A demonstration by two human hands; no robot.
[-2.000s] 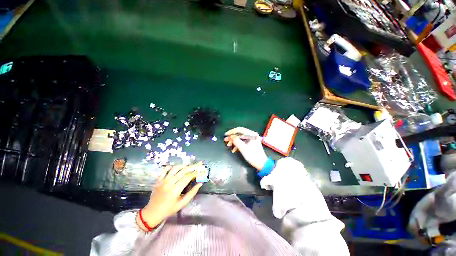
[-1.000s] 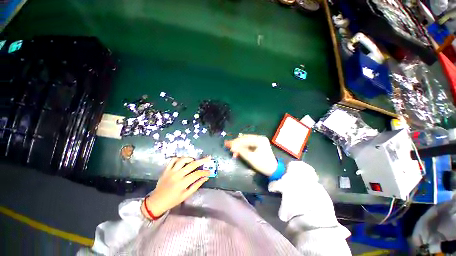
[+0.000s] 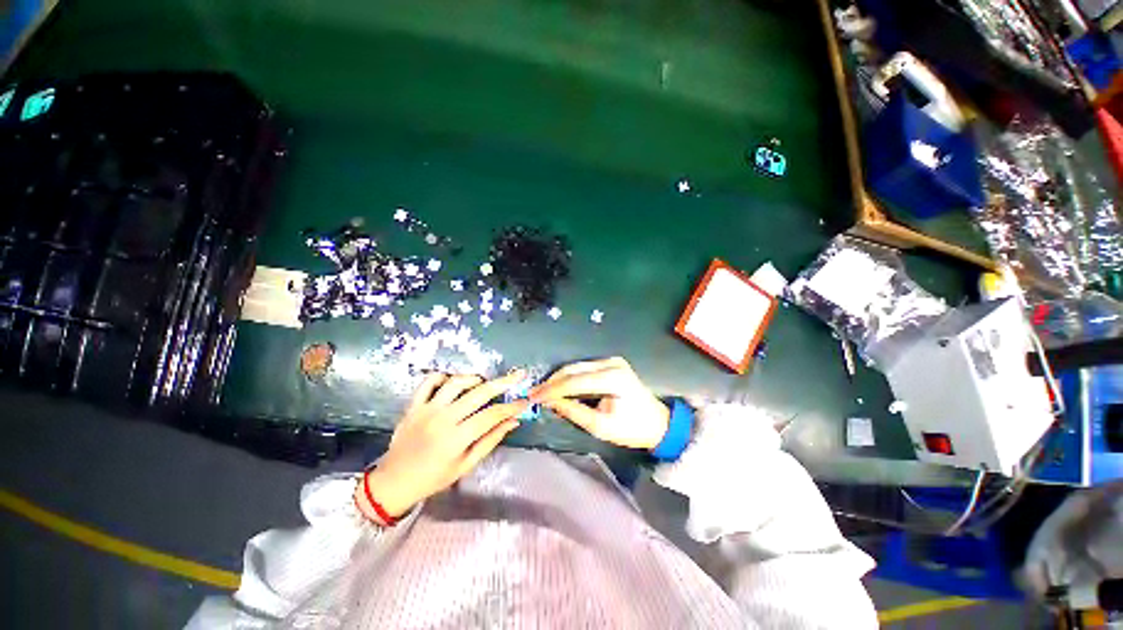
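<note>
A small teal-blue module lies at the bench's near edge, mostly covered by fingers. My left hand holds it with its fingertips from the left. My right hand, with the blue wrist strap, has its fingertips together on the module's right side; whether they pinch a small part or tool is too small to tell. A loose pile of tiny white-silver pieces lies beyond my left hand. A heap of small black parts lies to its right.
Black glossy tray at left with teal units, beige block and brown disc beside it. Orange-red framed square, plastic bags and white device at right. Another teal unit lies farther back. A person's sleeve shows lower right.
My right hand has moved left and nearer, from beside the black heap to the module. My left hand stays at the module. The view has shifted, so the bench things appear displaced.
</note>
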